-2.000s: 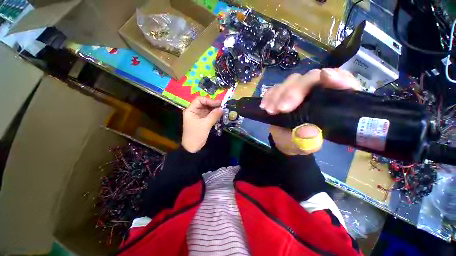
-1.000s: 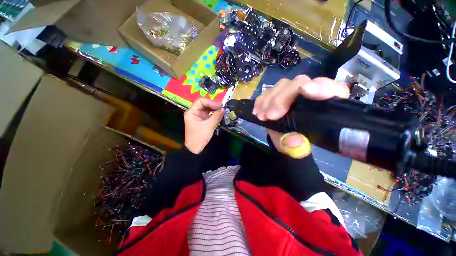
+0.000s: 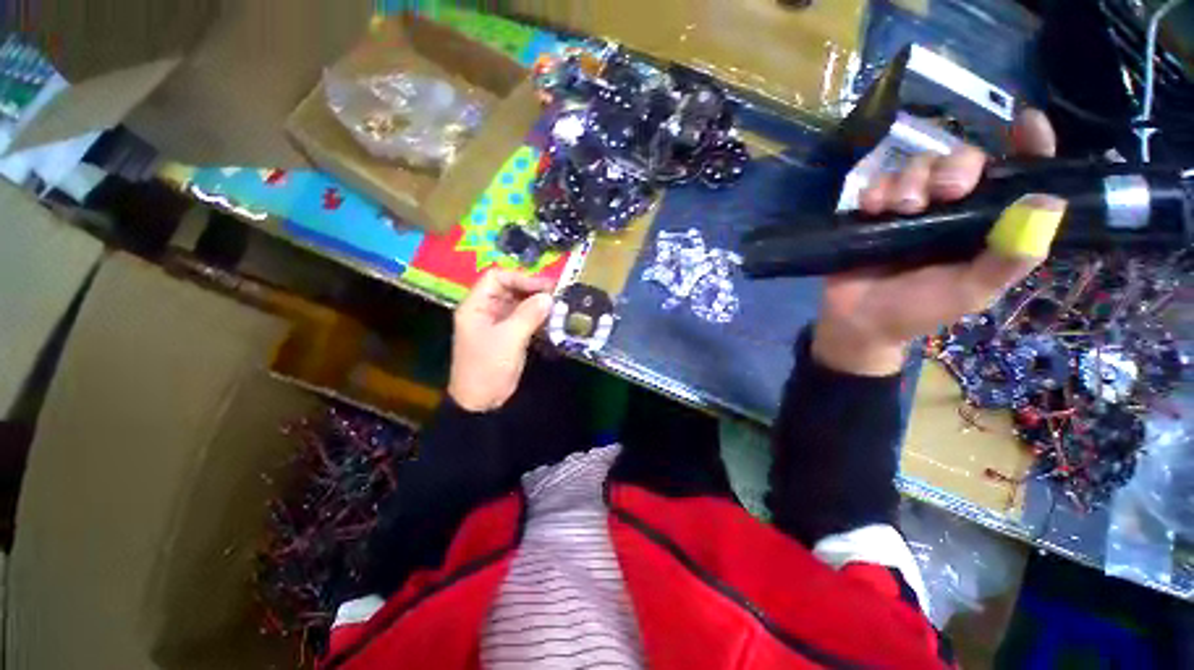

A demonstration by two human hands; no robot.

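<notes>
My left hand holds a small round black-and-silver motor unit between thumb and fingers at the bench's front edge. My right hand holds a thick black electric screwdriver, its body pointing left and its tip end away from the unit. A yellow band is on my right thumb. A small pile of shiny silver metal brackets lies on the dark mat between my hands. The screwdriver's rear is cut off by the picture's right edge.
A heap of black parts lies behind the unit. An open carton holds a clear bag. The screw feeder stands behind my right hand. Wired assemblies lie at right. A large carton with dark, red-leaded parts stands below left.
My right hand has drawn the screwdriver away from the unit, to the right and toward the feeder. The motor unit and silver pile are now uncovered. The whole view has shifted slightly.
</notes>
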